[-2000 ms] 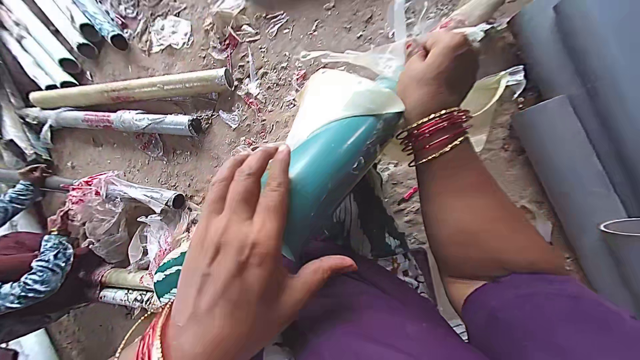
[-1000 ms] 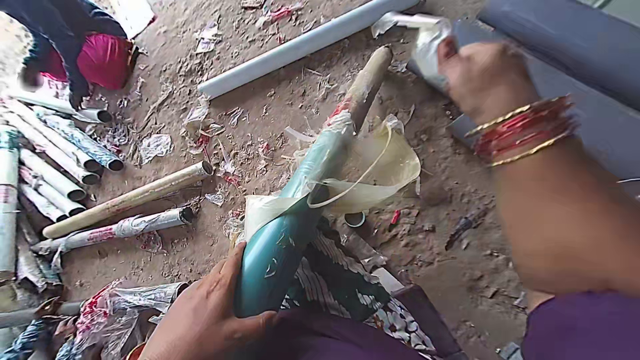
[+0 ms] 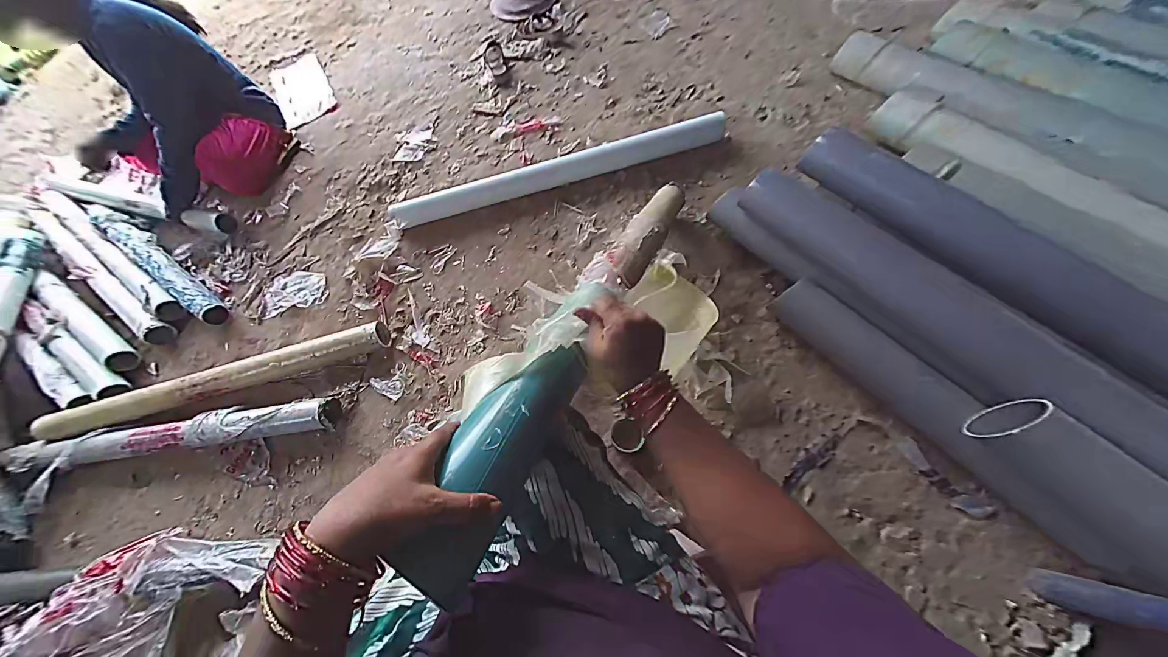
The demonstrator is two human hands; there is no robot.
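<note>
A teal pipe lies slanting over my lap, its near part gripped by my left hand. Farther along, my right hand is closed on translucent plastic film at the pipe's upper part. Pale yellow film spreads loosely to the right of that hand. Beyond the film, a brownish rod or pipe end sticks out in line with the teal pipe. Where the two meet is hidden by the film.
Large grey pipes lie on the right. A white pipe rests on the dirt ahead, a cream pipe and film-wrapped pipes at left. Another person bends at the upper left. Plastic scraps litter the ground.
My right hand has come back from the upper right, where it held whitish film, to the pipe. My left hand stays at the pipe's near part. The view has shifted, showing more ground ahead.
</note>
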